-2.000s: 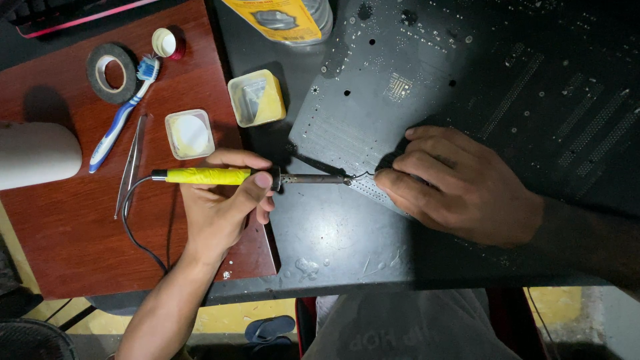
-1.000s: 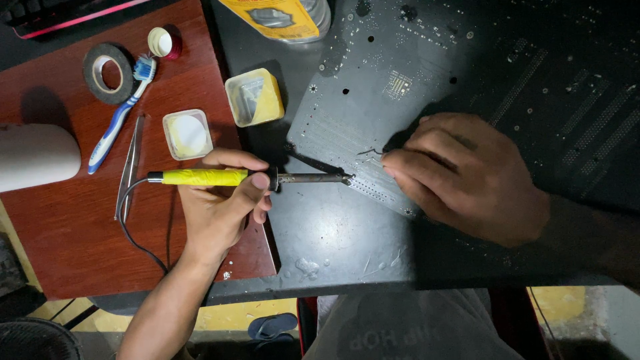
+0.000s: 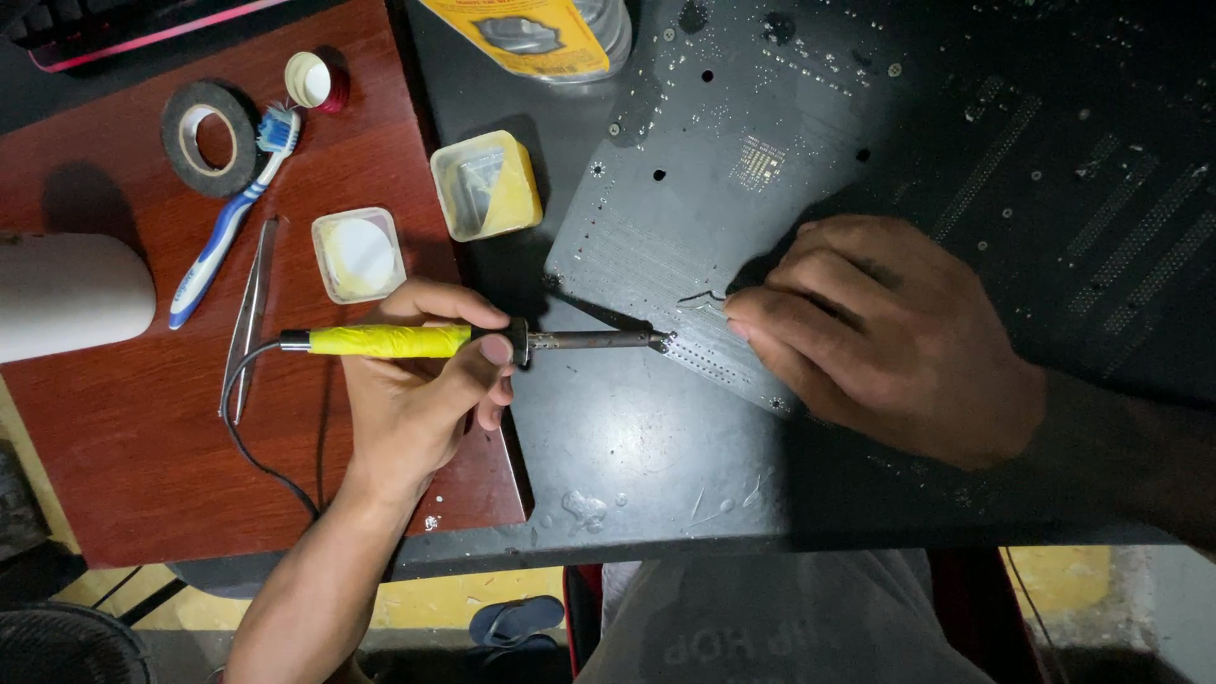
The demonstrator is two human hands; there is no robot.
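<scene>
My left hand [image 3: 423, 380] is closed around the yellow-wrapped handle of a soldering iron [image 3: 389, 341]. The iron's tip points right and meets the row of solder points near the edge of a dark circuit board [image 3: 655, 228]. Over the board, my right hand [image 3: 893, 332] pinches a thin piece of wire [image 3: 701, 300] between thumb and forefinger. The wire's bent free end lies just above and right of the iron's tip, apart from it. Whether the wire touches the board cannot be told. The right part of the board is in shadow.
On the reddish wooden board [image 3: 114, 456] lie black tape [image 3: 180, 142], a toothbrush [image 3: 223, 233], metal tweezers [image 3: 249, 323], a small lid [image 3: 358, 255], a small jar [image 3: 313, 83] and a white cylindrical object [image 3: 71, 294]. A square tub [image 3: 486, 185] and a yellow-labelled package [image 3: 532, 33] stand beside the circuit board.
Two seconds ago the wire's end was close to the iron's tip; my right hand has since drawn slightly away to the right with it. My left hand and the iron have stayed nearly still.
</scene>
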